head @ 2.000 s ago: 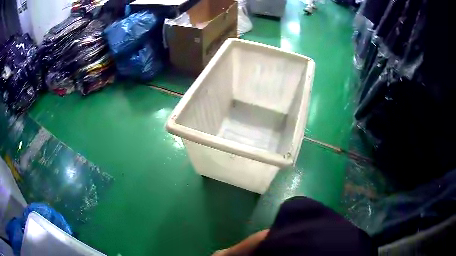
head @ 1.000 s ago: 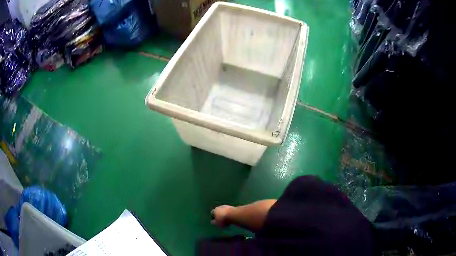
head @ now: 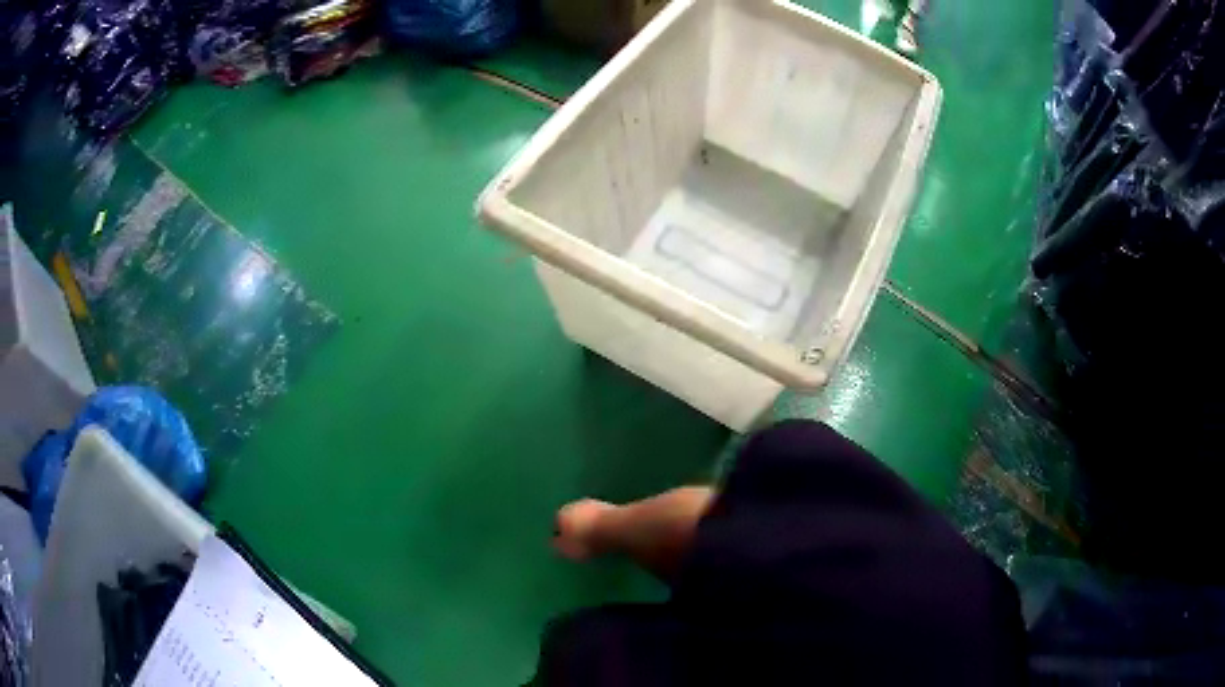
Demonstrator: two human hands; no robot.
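Note:
The clipboard with a printed list (head: 242, 620) is at the bottom left, tilted and cut off by the lower edge. Its dark backing edge shows. My left hand is not in view. My right hand (head: 584, 527) is low in the middle, above the green floor, with a bare forearm coming out of a dark sleeve. It is small and blurred, with fingers that look curled; whether it holds anything cannot be told. The large off-white tub (head: 645, 298) stands empty on the floor ahead, apart from my right hand.
A second whitish tub (head: 81, 537) holding dark items is at the lower left, beside a blue plastic bag (head: 155, 436). Bagged garments (head: 316, 34) and another blue bag (head: 450, 20) lie at the top left. Dark garments in clear plastic (head: 1108, 175) line the right side.
The view has tilted down and shifted left, so the tub sits higher and further right than two seconds ago. The clipboard and my right hand have come into clearer view at the bottom.

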